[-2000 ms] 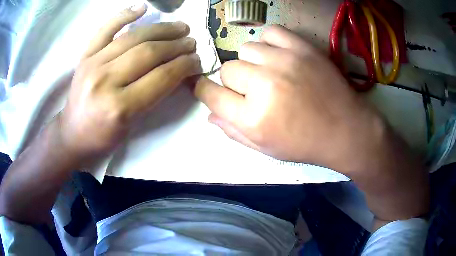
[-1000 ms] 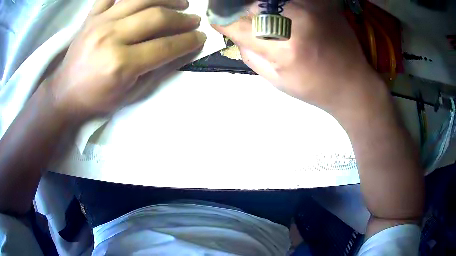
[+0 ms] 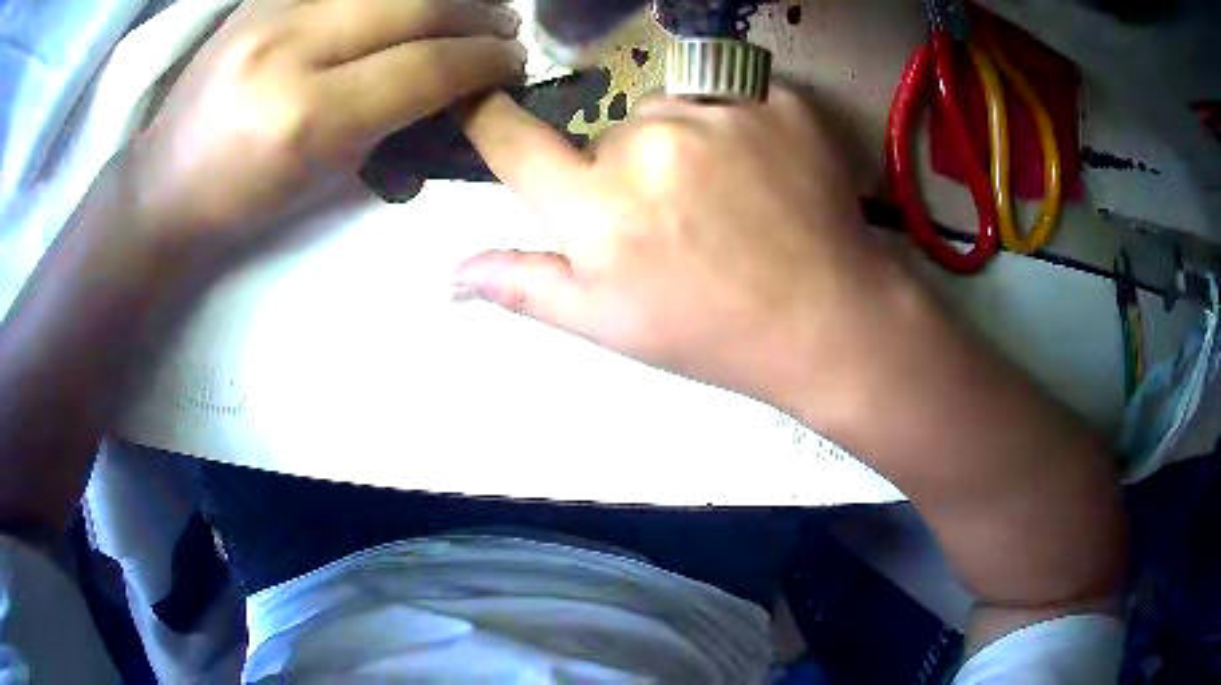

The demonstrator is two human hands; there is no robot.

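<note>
My left hand is at the upper left, its fingers together and pointing right. It holds the white garment piece, which spreads behind and left of it; a small white part shows past the fingertips. My right hand is at centre, its index finger reaching to the left fingertips and its thumb apart over the white tabletop. I see nothing held in it. The dark machine head and ribbed knob are just above. The needle area is hidden.
Scissors with red and yellow loops lie on a red patch right of the machine. A dark slide plate shows under the left fingers. A thin pointed tool and pale bundle are at the far right.
Since one second ago, my right hand has moved left and down, its index finger now extended. The slide plate's rounded end and the scissors are uncovered. The cloth corner below my left hand has gone from view.
</note>
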